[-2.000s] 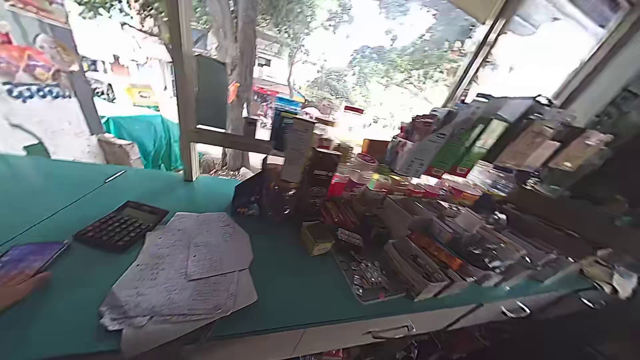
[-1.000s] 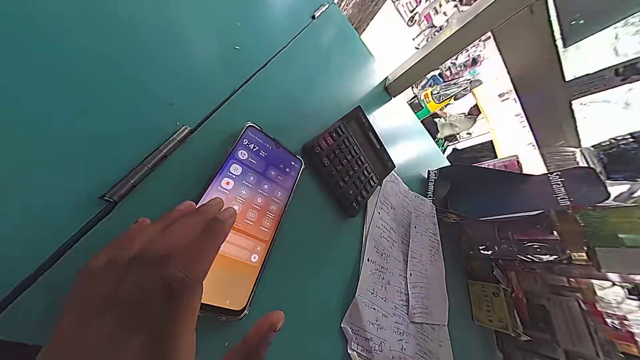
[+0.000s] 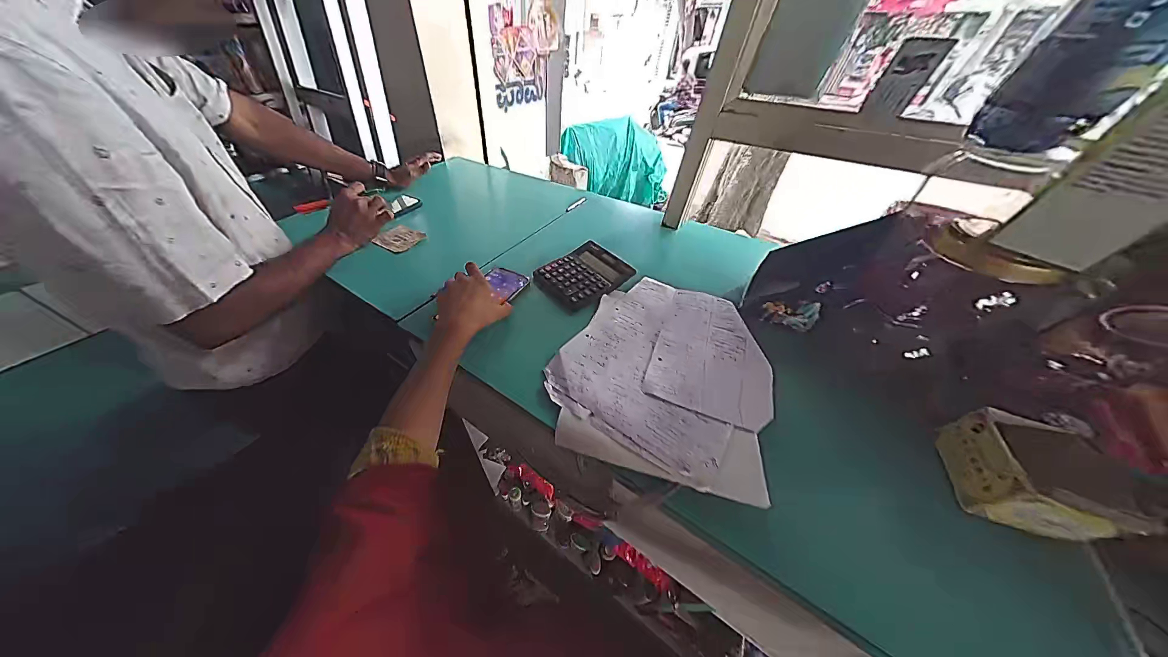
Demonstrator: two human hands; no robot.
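Observation:
My left hand (image 3: 470, 303), at the end of a red sleeve with a yellow cuff, lies over the lower part of a smartphone (image 3: 507, 284) on the green counter. Its fingers are slightly bent and cover part of the lit purple screen. Just right of the phone is a black desk calculator (image 3: 584, 274). Sheets of handwritten paper (image 3: 657, 374) lie overlapping nearer to me, right of the calculator. My right hand is out of view.
At the left a person (image 3: 164, 201) leans at the counter (image 3: 876, 547), hands near another phone (image 3: 404, 205) and a banknote (image 3: 400, 239). A pen (image 3: 576, 204) lies farther back. A yellow box (image 3: 1013, 474) and dark plastic packaging (image 3: 849, 292) stand at the right.
The view has swung widely between frames. My left hand was beside the phone's edge at first, then over its lower part, where it remains.

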